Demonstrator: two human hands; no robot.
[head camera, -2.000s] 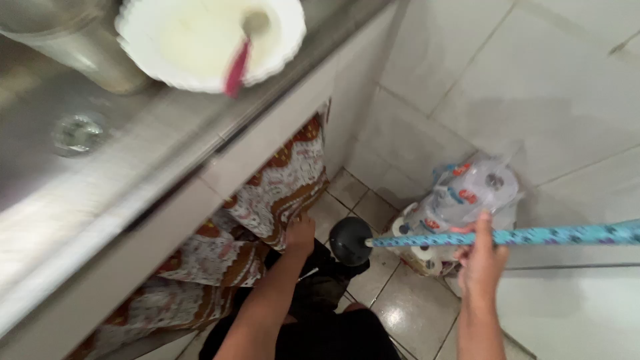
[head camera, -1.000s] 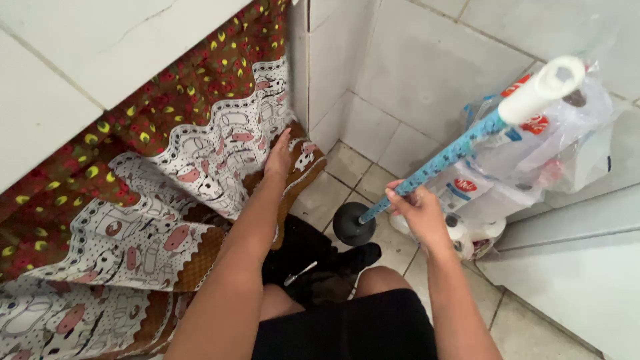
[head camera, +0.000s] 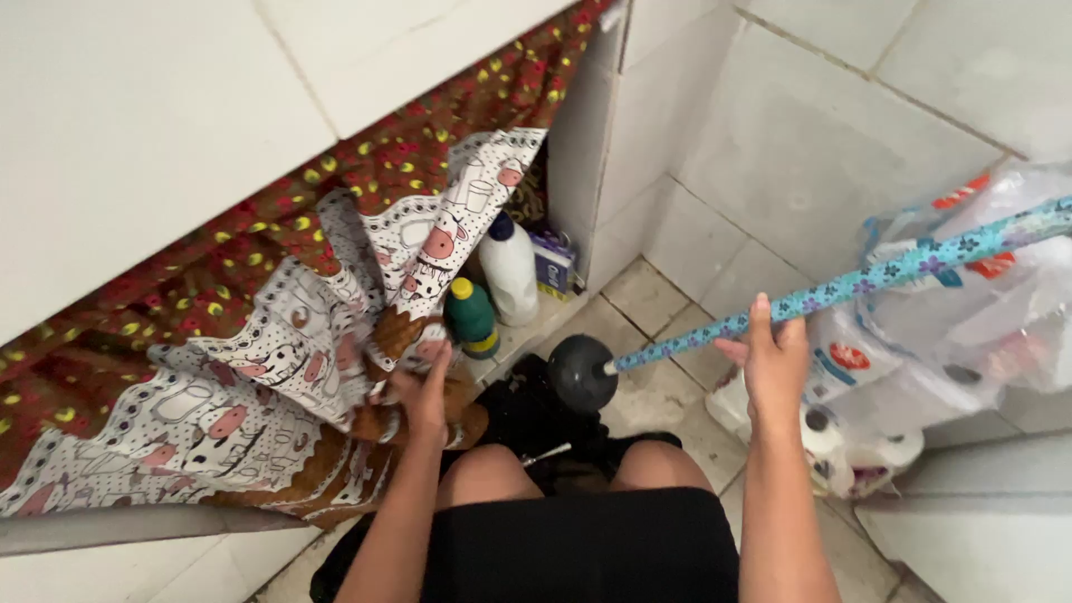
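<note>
My left hand (head camera: 423, 394) grips the lower edge of a printed fabric curtain (head camera: 452, 218) and holds it bunched to the left. My right hand (head camera: 772, 347) holds the blue flowered handle (head camera: 879, 276) of a plunger, whose black rubber cup (head camera: 581, 373) is low near the floor. Behind the drawn curtain stand a white bottle with a dark cap (head camera: 509, 272), a green bottle with a yellow cap (head camera: 471, 318) and a purple box (head camera: 553, 264), all on a low ledge.
Packs of toilet paper in clear plastic (head camera: 888, 368) stand at the right, beside the tiled wall (head camera: 829, 134). A tiled counter front (head camera: 151, 142) is above the curtain. Black cloth (head camera: 528, 410) lies on the floor by my knees, near a small light-coloured utensil (head camera: 546, 455).
The curtain's right end has been pulled left, exposing the bottles and box. My right hand still holds the plunger, whose handle now tilts lower to the right.
</note>
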